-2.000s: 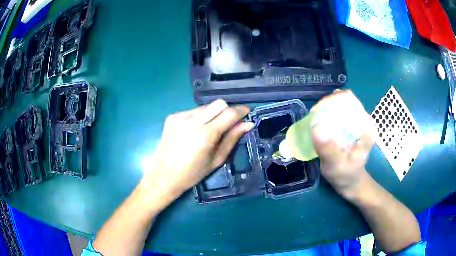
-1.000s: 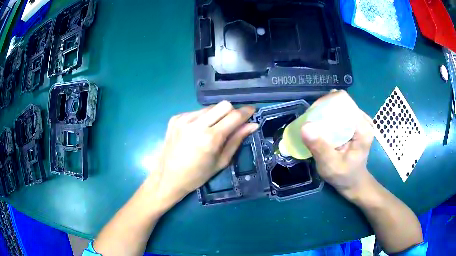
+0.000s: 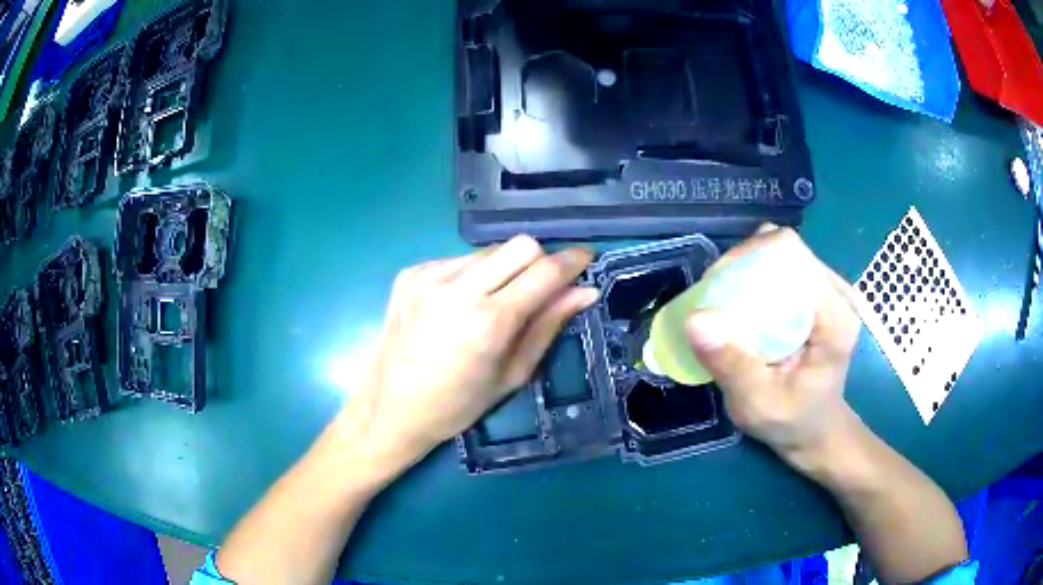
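A black housing (image 3: 583,440) lies flat on the green bench in front of me, its deeper angular recess to the right. My left hand (image 3: 463,331) grips its upper edge near the middle with thumb and fingers and covers part of its windowed end. My right hand (image 3: 789,354) holds a translucent squeeze bottle (image 3: 684,343) with pale yellow-green liquid. The bottle is tilted, its nozzle pointing down-left at the strip between the two dark openings of the recess. Whether liquid is coming out cannot be told.
A black press fixture (image 3: 635,206) sits just beyond the housing. Waiting housings (image 3: 172,297) stand in rows at left. A dot sheet (image 3: 918,314) lies at right. A blue tray (image 3: 944,91) and red bin (image 3: 995,57) are at upper right. A whitish lump (image 3: 1020,174) lies near the right edge.
The nozzle has shifted slightly within the middle of the recess. My left hand keeps its hold on the housing. The whole scene has moved slightly right and down in the view.
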